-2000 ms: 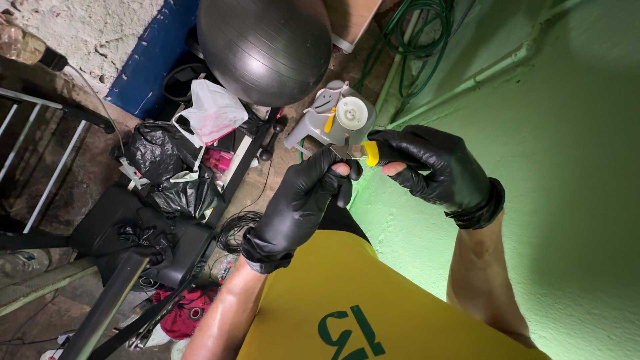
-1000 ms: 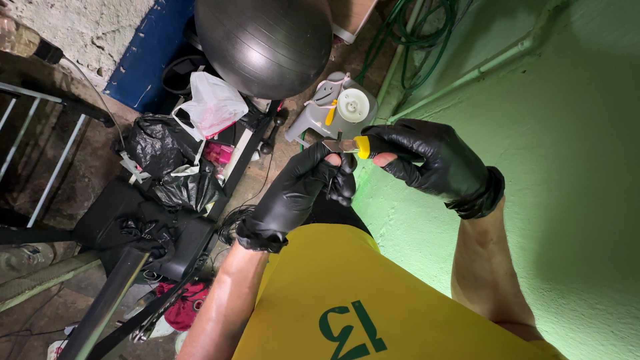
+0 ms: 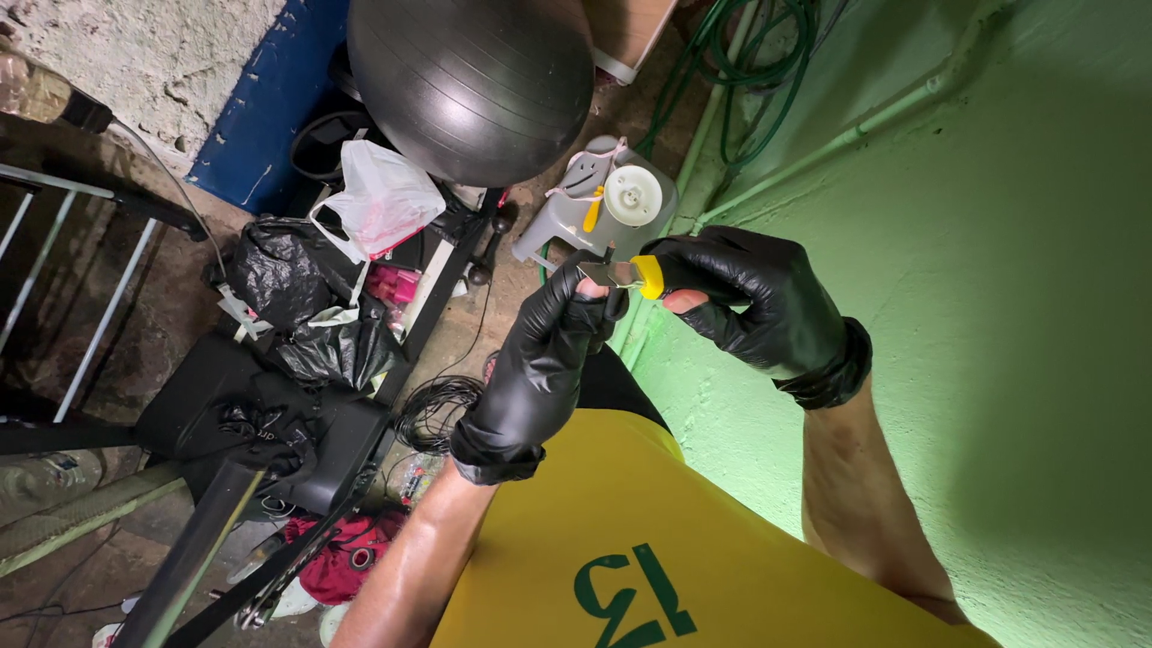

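Observation:
Both hands wear black gloves with the thumb tips bare. My right hand [image 3: 756, 306] grips a utility knife [image 3: 649, 276] with a yellow collar, its metal blade pointing left. My left hand [image 3: 544, 360] pinches a small dark piece, possibly a wire end, at the blade, with the thumb under the metal; the fingers hide most of it. Beyond the hands, a grey plastic stool [image 3: 562, 216] bears a round white fixture [image 3: 633, 195], a yellow-handled tool [image 3: 593, 211] and a pale cord or strap.
A black exercise ball [image 3: 477, 81] lies beyond the stool. Left are a white plastic bag [image 3: 382, 198], black bags [image 3: 283, 270], a black padded bench [image 3: 333, 441] and coiled black cable [image 3: 436, 414]. A green wall [image 3: 1008, 315] with pipes stands right; a green hose [image 3: 765, 81] hangs coiled.
The hands stay together at the knife blade, with only small shifts in the fingers. Nothing has plainly been let go or taken up.

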